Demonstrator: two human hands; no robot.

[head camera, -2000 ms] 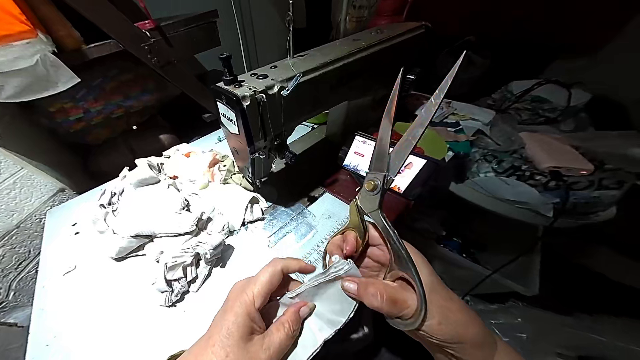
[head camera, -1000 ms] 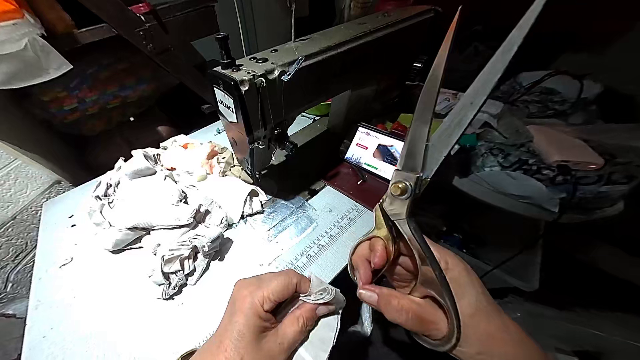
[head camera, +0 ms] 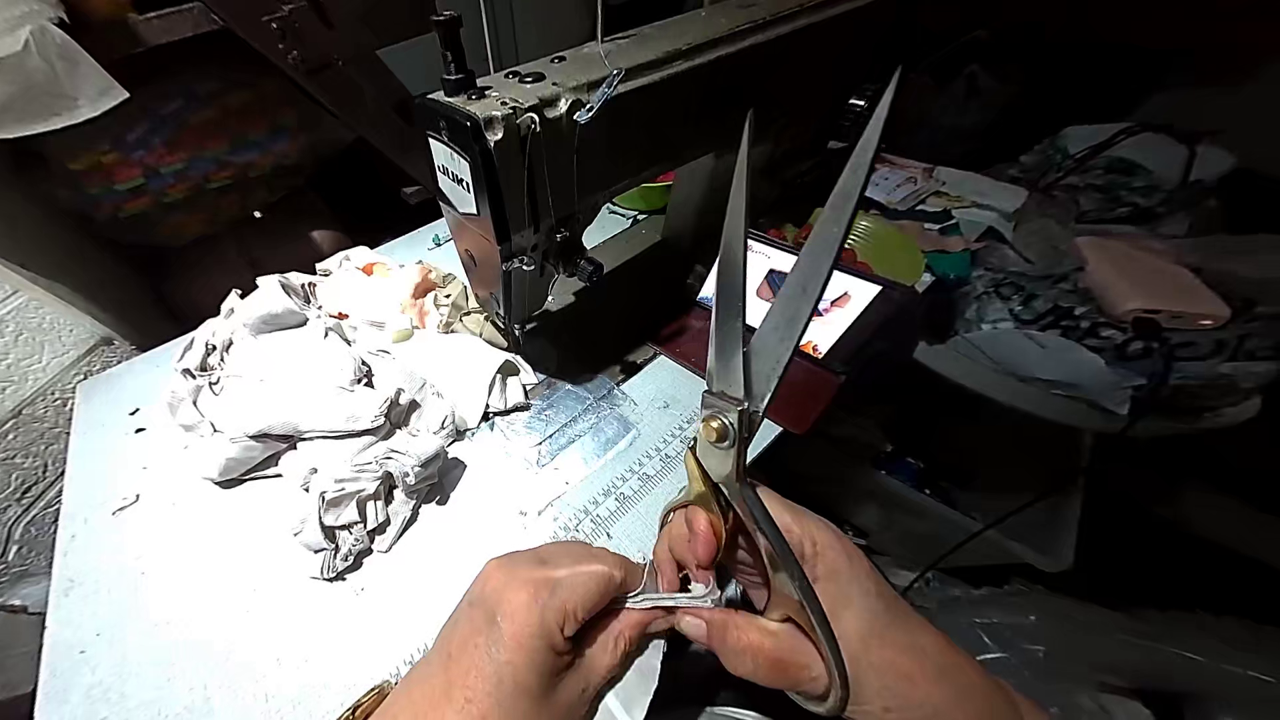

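Observation:
My left hand (head camera: 545,625) pinches a folded piece of white fabric (head camera: 670,600) near the front edge of the sewing table. The fingertips of my right hand (head camera: 770,600) meet the same fabric from the other side. Metal tailor's shears (head camera: 715,430) hang on my right hand by their handles, blades parted and pointing up. Behind them is a Juki industrial sewing machine (head camera: 500,200). Crumpled white fabric pieces (head camera: 320,390) lie heaped on the table to the left. Part of the held fabric is hidden by my fingers.
A ruler scale (head camera: 640,475) runs along the white tabletop (head camera: 200,600). A phone or tablet with a lit screen (head camera: 790,290) stands behind the shears. To the right are a pinkish power bank (head camera: 1150,280), a cable and piled cloth. A green bowl (head camera: 880,245) sits behind the screen.
My right fingertips, apart from the fabric one second ago, are at it again beside my left fingers. The shears now point more steeply upward. My left hand keeps its hold on the fabric.

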